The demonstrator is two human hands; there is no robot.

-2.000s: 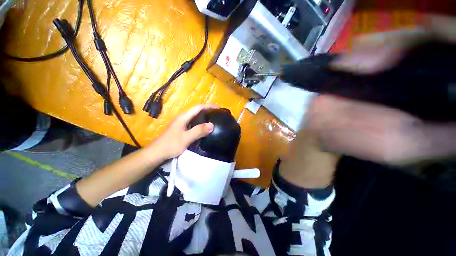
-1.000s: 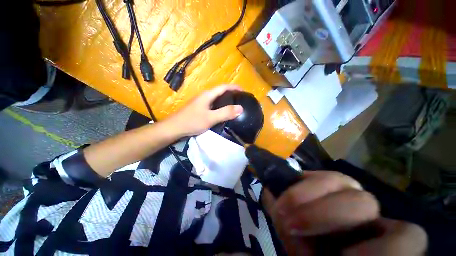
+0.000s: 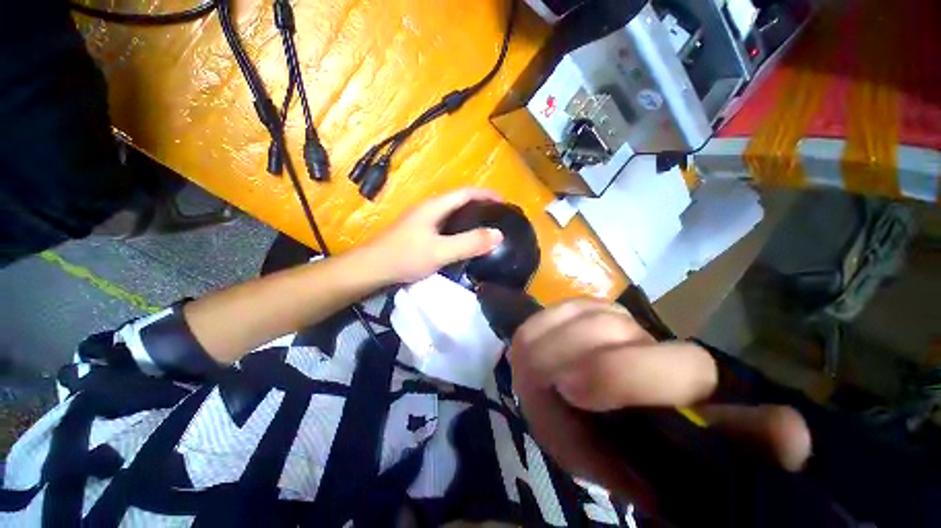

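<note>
A dome camera with a glossy black ball head [image 3: 516,242] and a white body [image 3: 446,325] rests on my lap at the table edge. My left hand [image 3: 439,242] grips the black head, with the thumb on top. My right hand [image 3: 609,371] is closed around a black electric screwdriver [image 3: 506,309], partly blurred. Its front end meets the seam between the black head and the white body. The bit is hard to see, and the inside of the head is hidden.
An automatic screw feeder [image 3: 609,113] stands beyond on the orange table [image 3: 413,52]. White flat sheets [image 3: 640,222] lie in front of it. Black pigtail cables [image 3: 449,101] lie at the upper left. A person's dark sleeve or clothing [image 3: 52,134] shows at the left edge.
My right hand has brought the screwdriver from the feeder down to the camera, then closer against the head's seam. My left hand still holds the head. The view has shifted.
</note>
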